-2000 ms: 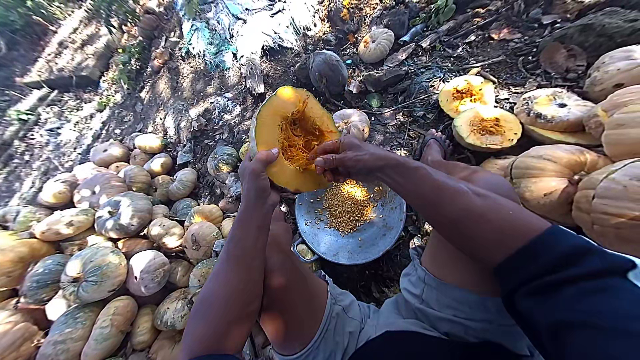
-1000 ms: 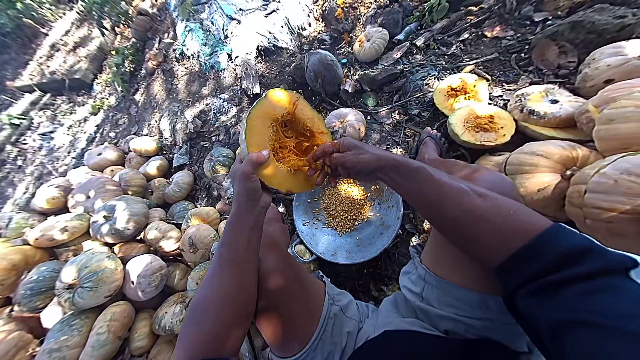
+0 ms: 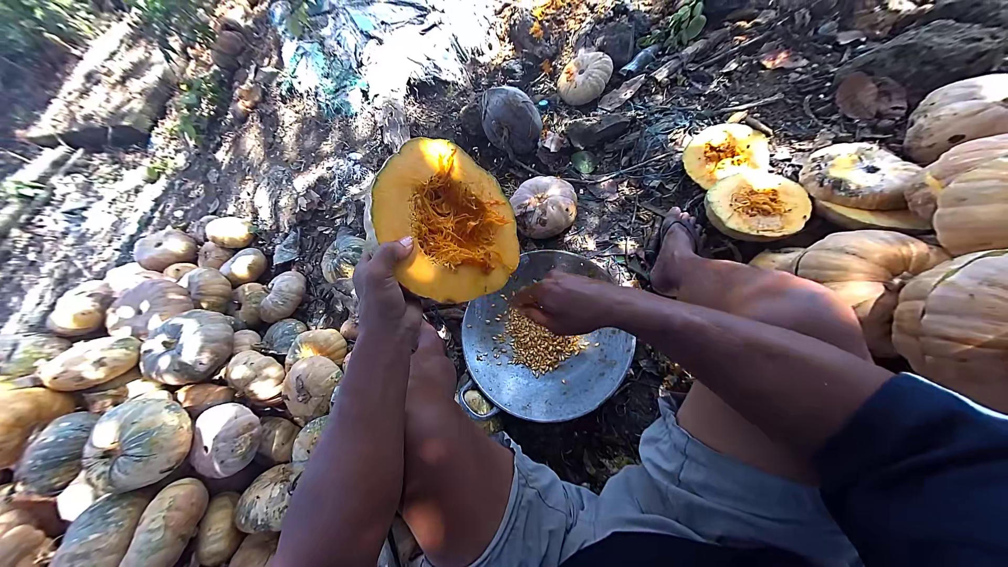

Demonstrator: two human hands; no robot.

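Note:
My left hand (image 3: 387, 287) grips the lower left edge of a halved pumpkin (image 3: 394, 201), its cut face with orange fibres turned toward me. Over the upper part of a round metal pan (image 3: 587, 386) is my right hand (image 3: 563, 303), fingers curled and pointing down; whether seeds are in them cannot be seen. A heap of pumpkin seeds (image 3: 543, 346) lies in the pan beneath that hand, with loose seeds scattered around it. The pan has a loop handle at its lower left and stands on the ground between my legs.
Many whole pumpkins (image 3: 189, 346) are piled at the left. Cut pumpkin halves (image 3: 757, 206) lie beyond my sandalled foot (image 3: 676, 244), and large tan pumpkins (image 3: 957, 315) sit at the right. Past the pan are a small pale pumpkin (image 3: 545, 206) and a dark rounded object (image 3: 512, 120).
My right hand has left the pumpkin's fibrous hollow and moved down and right to over the pan. My left hand still holds the pumpkin half.

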